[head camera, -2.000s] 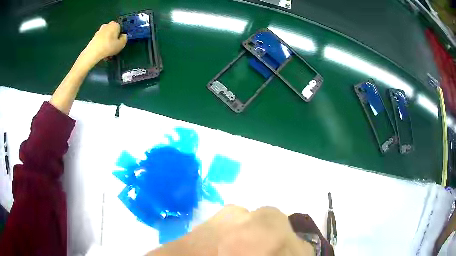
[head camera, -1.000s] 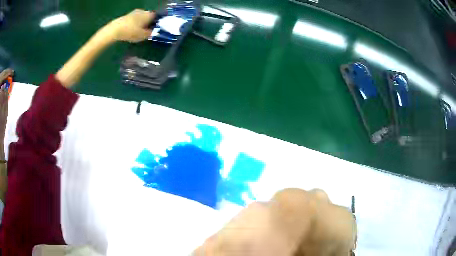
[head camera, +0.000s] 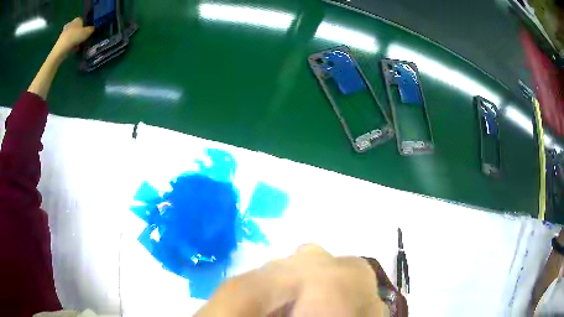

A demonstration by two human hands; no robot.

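Note:
My left hand (head camera: 75, 34), bare with a maroon sleeve, is at the upper left. It grips the side of stacked phone middle frames (head camera: 106, 51), which are cut off by the top edge. Their upper part carries blue film. My right hand (head camera: 303, 285) is large and blurred at the bottom centre, close to the camera. Its fingertips and anything in them cannot be made out. A heap of bright blue film pieces (head camera: 201, 223) lies on the white table cover (head camera: 334, 210), left of my right hand.
Two phone frames with blue film (head camera: 351, 102) lie side by side on the green belt (head camera: 247, 93), almost touching. Another frame (head camera: 488, 139) lies farther right. Dark tweezers (head camera: 402, 263) lie on the white cover. Another person's arm (head camera: 549, 275) shows at the right edge.
The two crossed frames have gone from mid-belt, and my left hand has moved left with the stack. The frames at the right have shifted left, and another has come into view. My right hand stays low.

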